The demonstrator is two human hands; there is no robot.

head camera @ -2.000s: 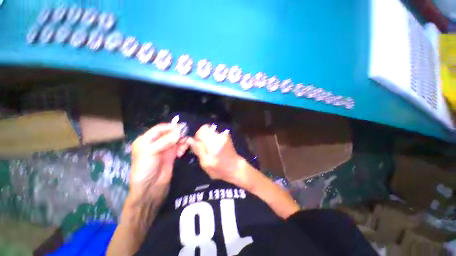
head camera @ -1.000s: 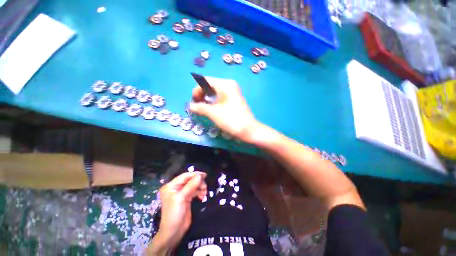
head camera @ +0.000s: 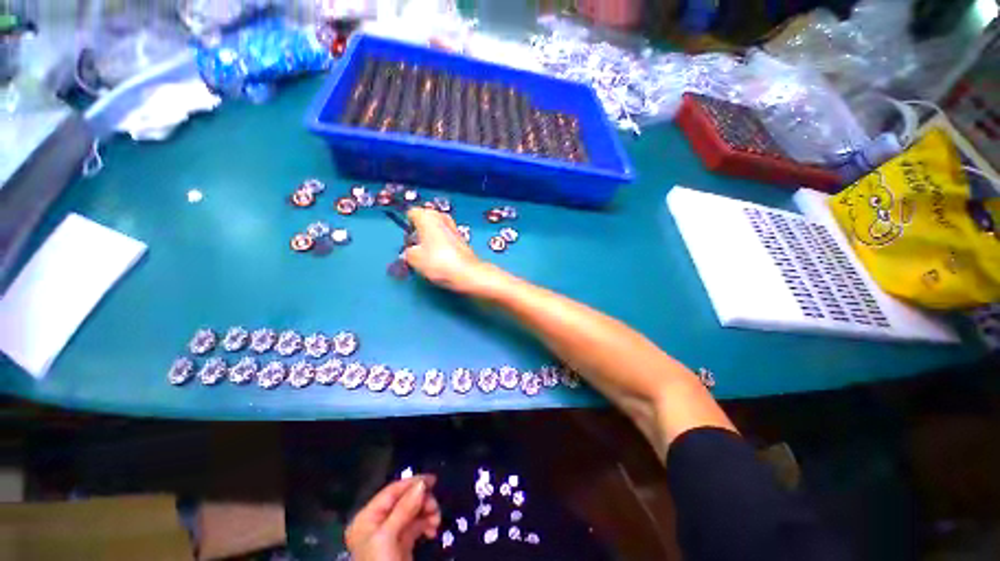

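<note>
My right hand (head camera: 441,250) reaches over the bench and grips a slim black tool (head camera: 397,219) beside loose round parts (head camera: 303,242), some with a copper-red ring. My left hand (head camera: 393,522) is low over my lap with its fingers drawn together. A small white piece (head camera: 407,473) shows at its fingertips; whether it is gripped or only stuck there is unclear. Finished-looking silver round parts (head camera: 271,375) lie in two rows near the bench edge; my right arm hides some. Small white pieces (head camera: 484,485) are scattered on the dark shirt.
A blue bin (head camera: 472,173) of dark parts stands behind my right hand. A red tray (head camera: 757,164), white slab (head camera: 713,263) and yellow bag (head camera: 927,236) are on the right. A white sheet (head camera: 66,290) lies left. Clear bags (head camera: 817,104) lie at the back.
The view has tilted up, showing more bench. My right hand has moved from the lap to the rows, then to the loose parts. The upper row has one more part than a second ago.
</note>
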